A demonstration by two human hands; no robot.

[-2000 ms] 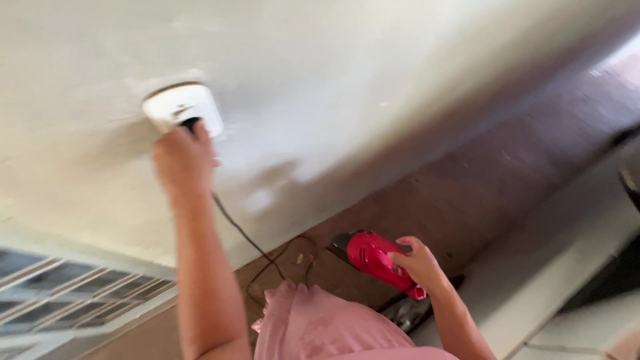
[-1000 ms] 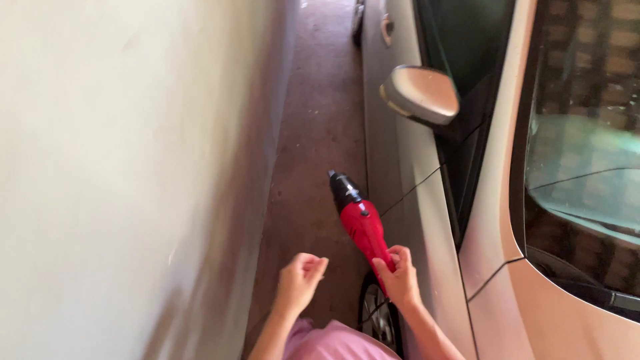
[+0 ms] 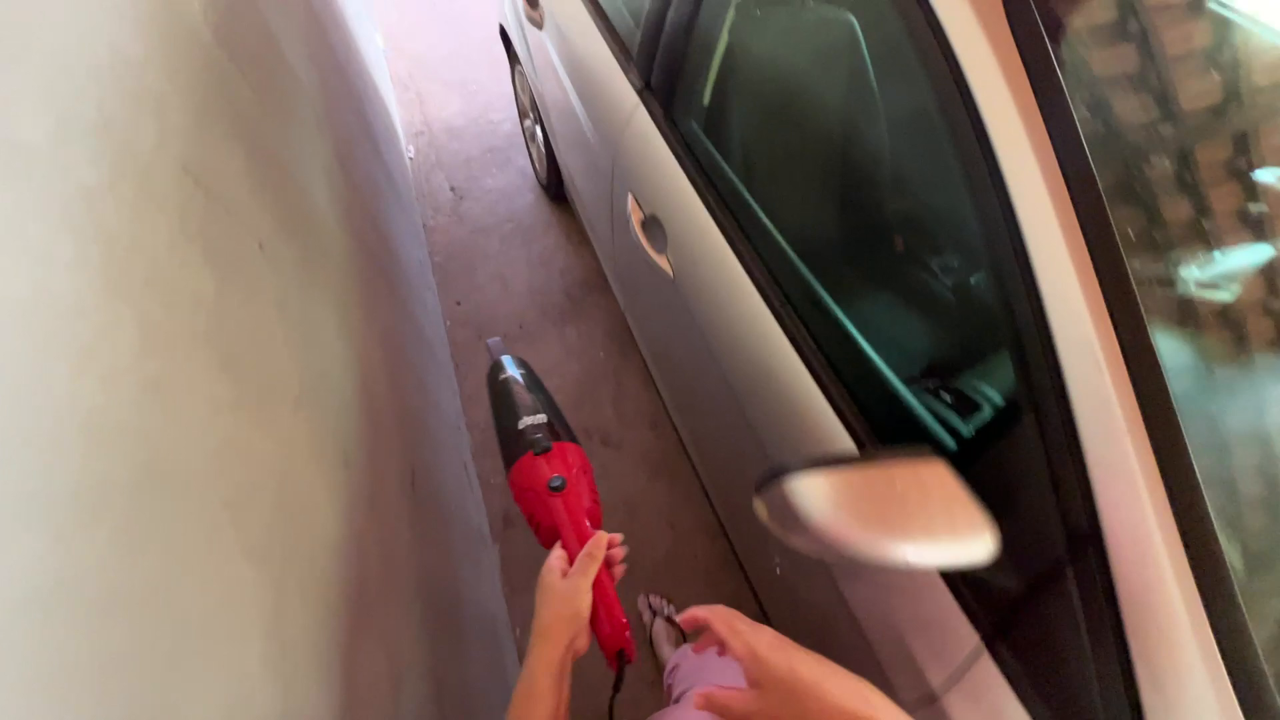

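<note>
A red and black handheld vacuum cleaner [image 3: 556, 485] points up and slightly left over the floor strip between wall and car. Around its red handle my left hand [image 3: 575, 590] is closed, with a black cord leaving the handle's lower end. My right hand [image 3: 755, 660] is low in the view, right of the handle and below the car's side mirror, fingers apart and holding nothing. A sandalled foot [image 3: 662, 632] shows between the two hands.
A pale wall [image 3: 220, 360] runs along the left. On the right stands a silver car with its side mirror [image 3: 885, 508] jutting out, a door handle [image 3: 650, 235] and a wheel [image 3: 532, 125]. A narrow concrete floor [image 3: 560, 290] lies between.
The vacuum cleaner has passed from my right hand to my left. My right hand is now apart from it. Earlier, my left hand was at a white fixture on the wall. The view has swung toward the car.
</note>
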